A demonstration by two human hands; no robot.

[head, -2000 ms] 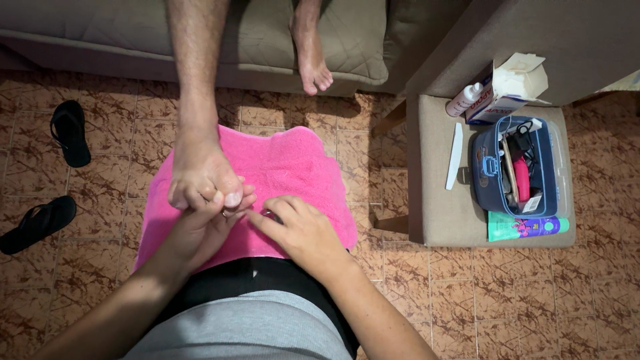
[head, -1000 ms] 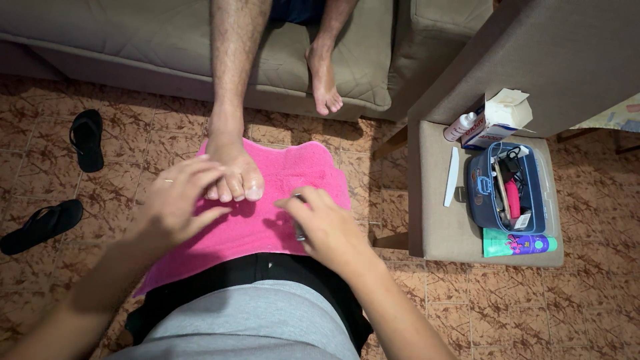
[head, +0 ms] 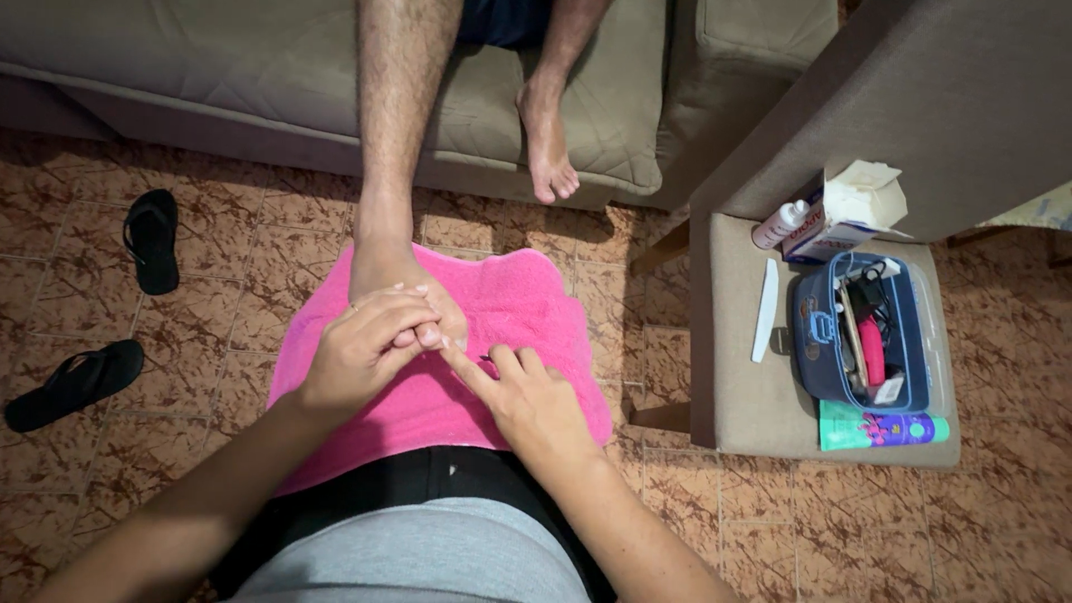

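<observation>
Another person's bare foot (head: 394, 268) rests on a pink towel (head: 536, 310) spread over my lap. My left hand (head: 364, 347) wraps around the toes of that foot, a ring on one finger. My right hand (head: 528, 394) is beside it, its index fingertip touching near the toes. A small dark tool (head: 486, 358), too hidden to name, shows between the curled fingers of my right hand. The person's other foot (head: 548, 146) hangs at the sofa's front edge.
A padded chair (head: 741, 402) at right holds a blue plastic box (head: 816, 335) of tools, a white nail file (head: 764, 310), a bottle (head: 779, 224), an opened carton (head: 846, 209) and a green-purple tube (head: 883, 427). Black flip-flops (head: 152, 243) lie on the tiled floor. A sofa (head: 251, 84) stands ahead.
One second ago my left hand was partly open beside the toes; now it is closed around them. My right hand has moved in from the right, its index finger now extended to the toes.
</observation>
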